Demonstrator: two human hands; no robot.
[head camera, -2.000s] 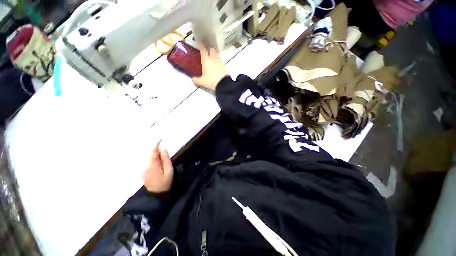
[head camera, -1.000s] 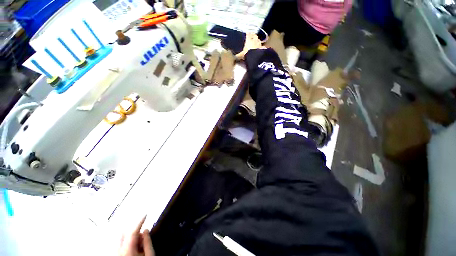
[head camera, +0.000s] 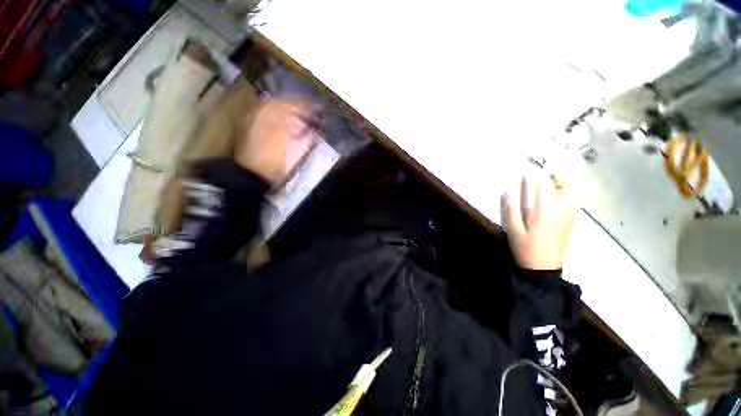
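Observation:
My left hand (head camera: 276, 140) is blurred, low at the left beside the table edge, at the long beige-brown panels (head camera: 156, 154). Its fingers are too blurred to tell whether they grip anything. The panels lie folded or rolled on a white board (head camera: 101, 223) below table height. My right hand (head camera: 539, 218) rests on the white sewing table (head camera: 422, 89) near its front edge, fingers a little apart, with nothing seen in it. The needle area (head camera: 589, 130) is just beyond it, partly washed out by glare.
Yellow-orange handled snips (head camera: 686, 165) lie on the machine bed at the right. Brown cut pieces (head camera: 715, 366) are at the lower right. A blue crate (head camera: 85, 284) with beige pieces stands at the lower left. A thin white-yellow tool (head camera: 363, 380) is at my chest.
The view has swung left. My right hand has left the dark phone beyond the machine's right end and is back on the table. My left hand has moved from the table to the panels.

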